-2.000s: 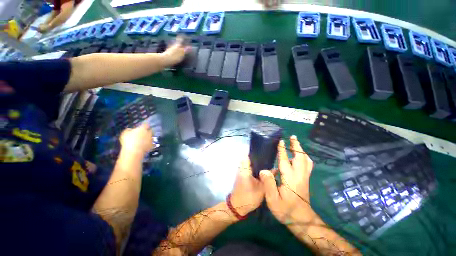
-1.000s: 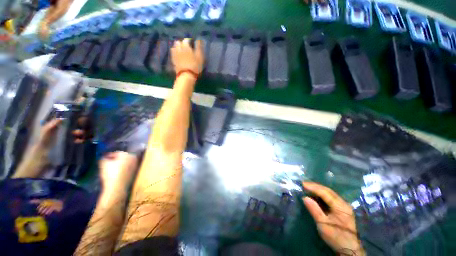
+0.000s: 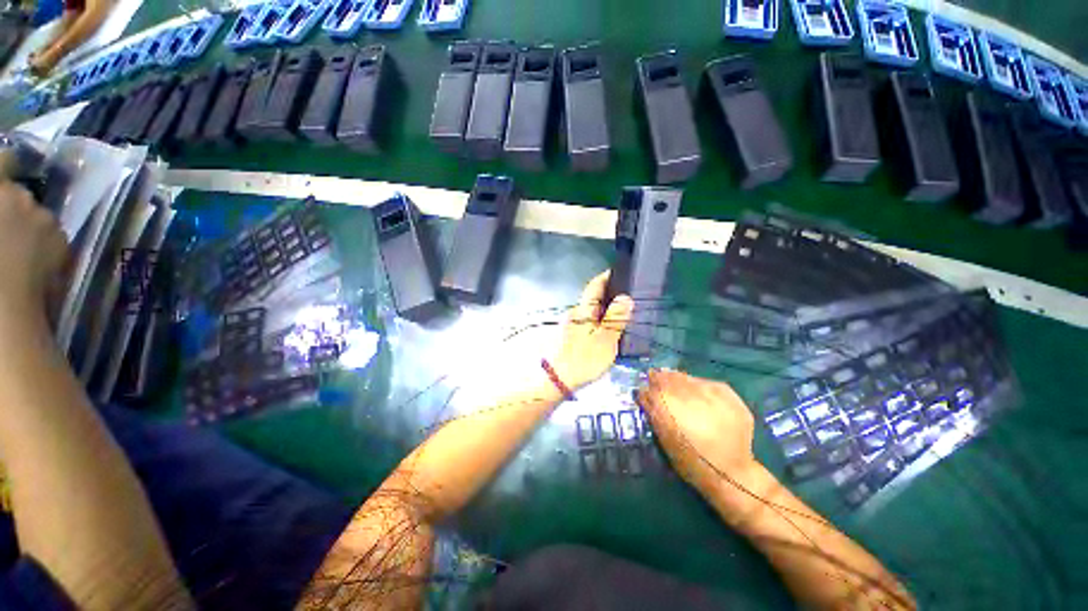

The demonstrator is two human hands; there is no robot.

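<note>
My left hand [image 3: 587, 339] holds a dark grey housing [image 3: 648, 257] upright from its left side, window end away from me. My right hand [image 3: 702, 424] is at the upper right of the die-cut sheet [image 3: 606, 442], a clear sheet with small dark rectangular frames. Its fingertips are bent down at the sheet; whether they pinch a piece is hidden. Two more housings, one at left [image 3: 407, 257] and one beside it [image 3: 481, 239], stand on the mat left of my left hand.
Housings [image 3: 586, 107] stand in a row on the green line, with blue frame parts [image 3: 889, 32] behind. Spare die-cut sheets [image 3: 895, 388] fan out at right. Neighbour's sheets [image 3: 257, 257] and a slanted sheet stack [image 3: 102, 257] lie at left. A co-worker's arm [image 3: 54, 418] is at far left.
My left hand has come back from the housing row and now holds a housing before me. My right hand has moved left onto the sheet. The view has shifted.
</note>
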